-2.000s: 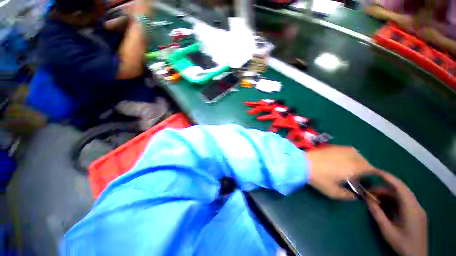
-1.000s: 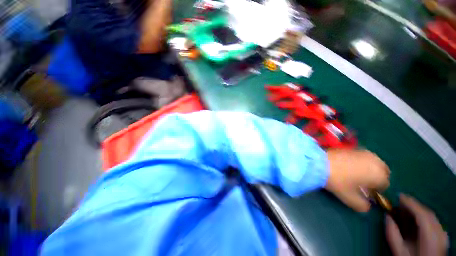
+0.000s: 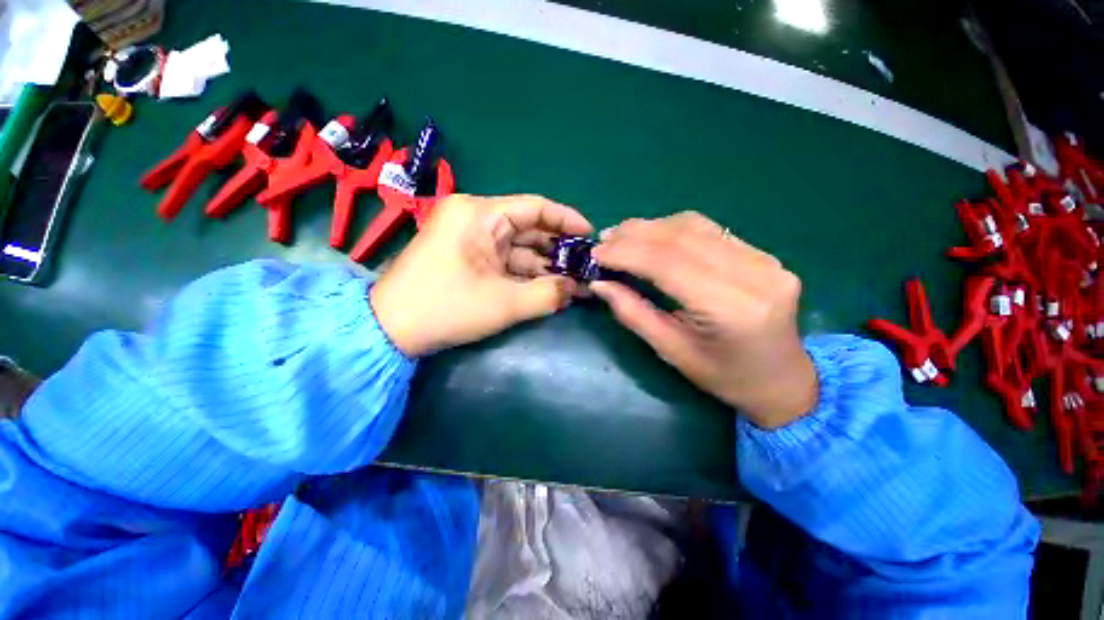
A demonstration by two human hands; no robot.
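A small black module point(image 3: 573, 257) is held between my two hands, above the green bench. My left hand point(image 3: 475, 269) grips it from the left with thumb and fingers. My right hand point(image 3: 696, 309) pinches its right side with thumb and fingertips. The fingers cover most of the module. Several red spring clamps with black modules in their jaws point(image 3: 341, 158) stand in a row on the bench to the left, the nearest one just behind my left hand.
A pile of red spring clamps point(image 3: 1051, 297) lies at the right, with a loose clamp point(image 3: 926, 339) beside it. A smartphone point(image 3: 46, 194), a yellow lump point(image 3: 114, 109) and white tissue point(image 3: 194, 67) lie at the left. A white line point(image 3: 678, 75) crosses the bench's far side.
The view has turned to the right, bringing the clamp pile in and leaving the other person and the crate out. Both hands are now together on the module.
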